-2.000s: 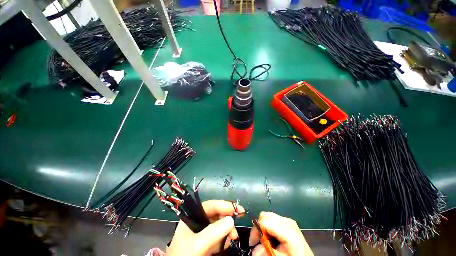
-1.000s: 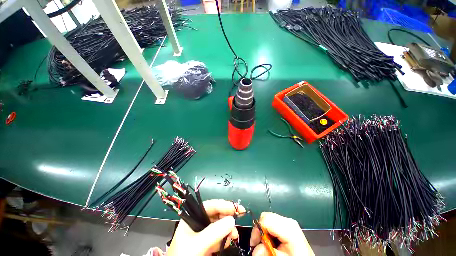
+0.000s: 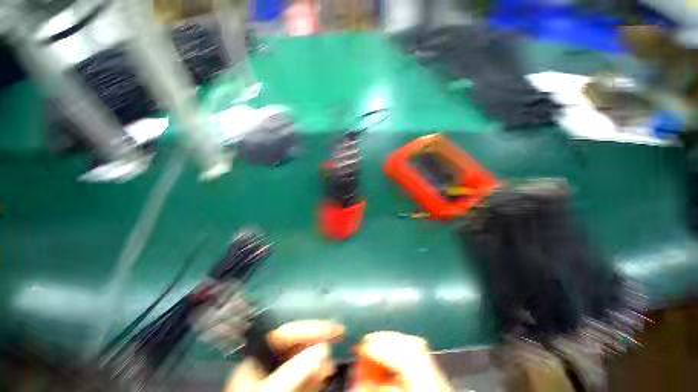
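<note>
The frame is strongly blurred. My left hand [image 3: 295, 354] is at the bottom centre, closed around a bunch of black cables [image 3: 260, 344]; pale, blurred wire ends [image 3: 223, 315] show at its upper left. My right hand [image 3: 402, 364] is close beside it on the right, fingers closed on an orange-red handled tool [image 3: 375, 370], likely the scissors; its blades cannot be made out. Both hands are cut off by the bottom edge. The fingertips and any single wire between the hands are too blurred to tell.
A small cable bundle [image 3: 241, 256] lies left, a large cable bundle [image 3: 532, 260] right. A red heat gun [image 3: 342, 218] stands ahead, with a red-orange box [image 3: 440, 176] beside it. A plastic bag [image 3: 264, 138], white shelf legs [image 3: 180, 99] and a far cable bundle [image 3: 497, 73] are behind.
The whole view has shifted and blurred; the bench things now sit further left in the picture. Both hands still hold their things, the right hand slightly further left in the picture.
</note>
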